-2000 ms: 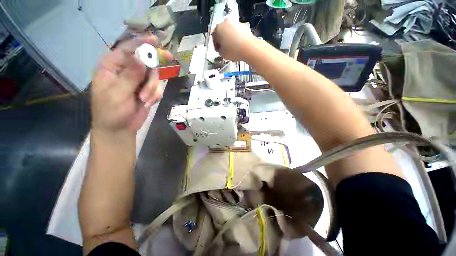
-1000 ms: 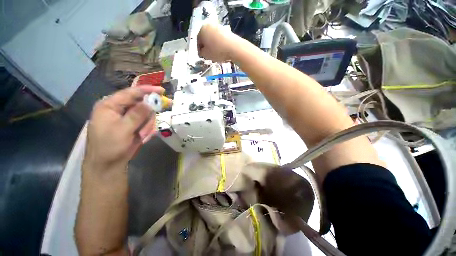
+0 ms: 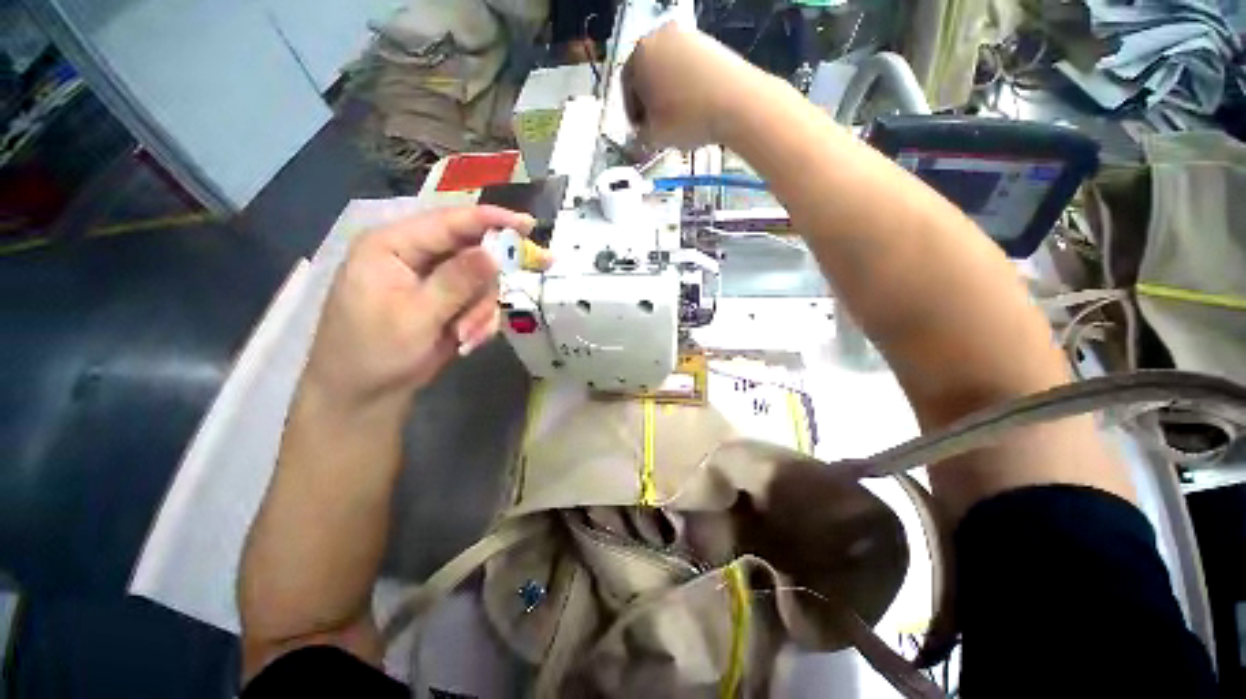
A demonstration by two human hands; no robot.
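My left hand [image 3: 403, 301] pinches a small white disc with a centre hole, perhaps a bobbin [image 3: 506, 250], beside the left side of the white sewing machine head [image 3: 608, 328]. My right hand [image 3: 670, 85] is at the back of the machine arm, its fingers bent; whether it holds anything is hidden. The beige bag [image 3: 588, 444] with yellow binding tape [image 3: 649, 451] lies in front of me, one end under the orange clamp frame [image 3: 690, 382]. A beige strap [image 3: 1011, 410] loops across my right arm.
A dark-framed control screen [image 3: 977, 178] stands behind my right forearm. More beige bags [image 3: 1196, 232] lie at the right and at the back left. A red-topped item [image 3: 478, 171] lies left of the machine. A dark mat [image 3: 458, 451] covers the table's left part.
The camera view has shifted. My left hand has moved from the left towards the machine head, with the white disc still pinched. My right hand remains at the back of the machine.
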